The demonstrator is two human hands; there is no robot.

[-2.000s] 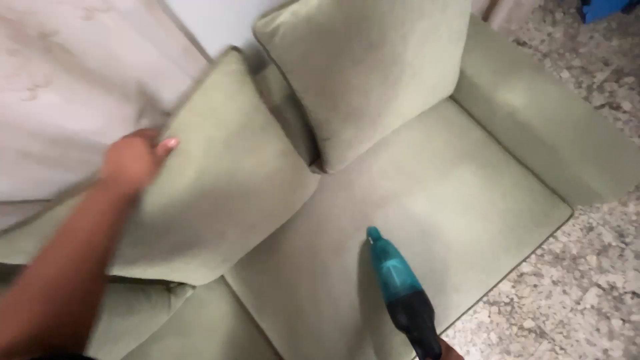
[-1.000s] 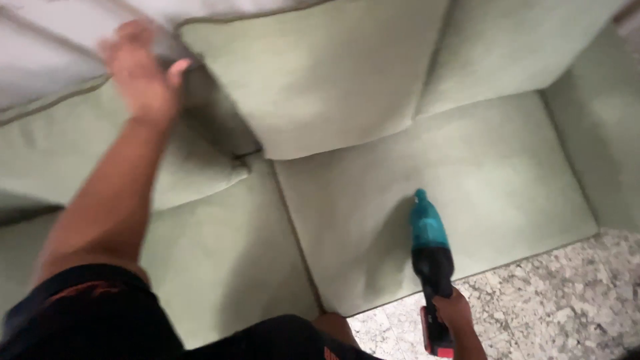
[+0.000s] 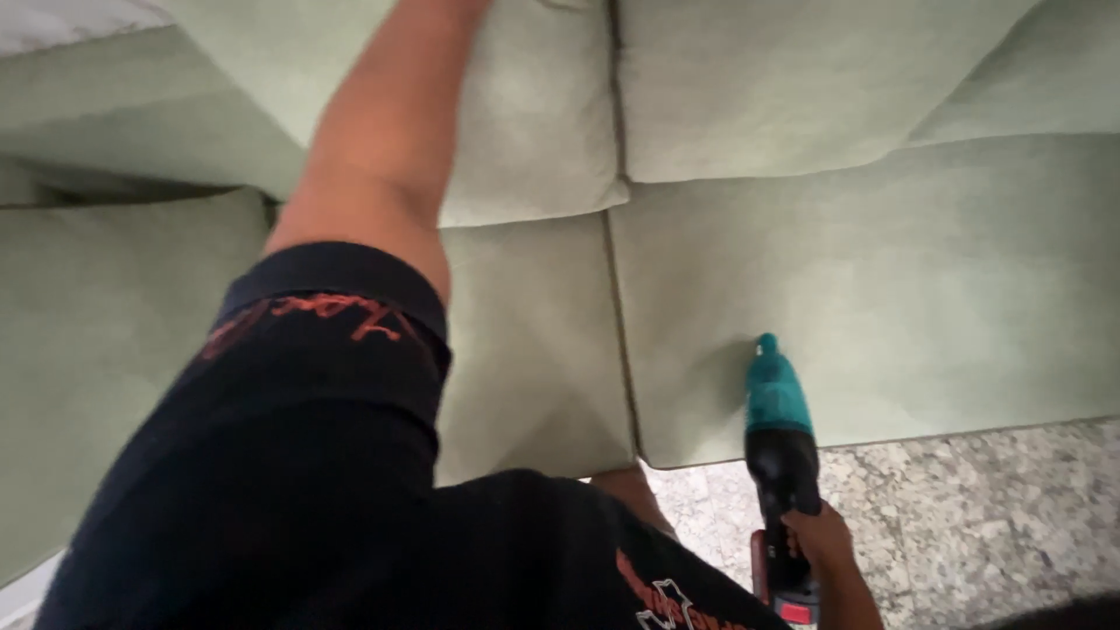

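Observation:
My right hand (image 3: 818, 535) grips the black handle of a cordless handheld vacuum cleaner (image 3: 780, 437) with a teal front. Its rounded nozzle end is over the front part of a green fabric seat cushion (image 3: 927, 289), right of the seam between two seats. My left arm reaches up across the sofa past a back cushion (image 3: 534, 122); my left hand is beyond the top edge of the view, so its hold cannot be seen. Another back cushion (image 3: 770, 87) stands to the right, its lower edge against the seat.
Speckled stone-like flooring (image 3: 989, 516) lies along the sofa's front edge at lower right. More green seat (image 3: 96, 367) extends at the left, beside a dark gap. My dark clothed body and one leg fill the lower middle, close to the sofa's front.
My left hand, on the left back cushion at first and raised off it a second ago, has gone out at the top. My right hand keeps hold of the vacuum. The view has shifted left along the sofa.

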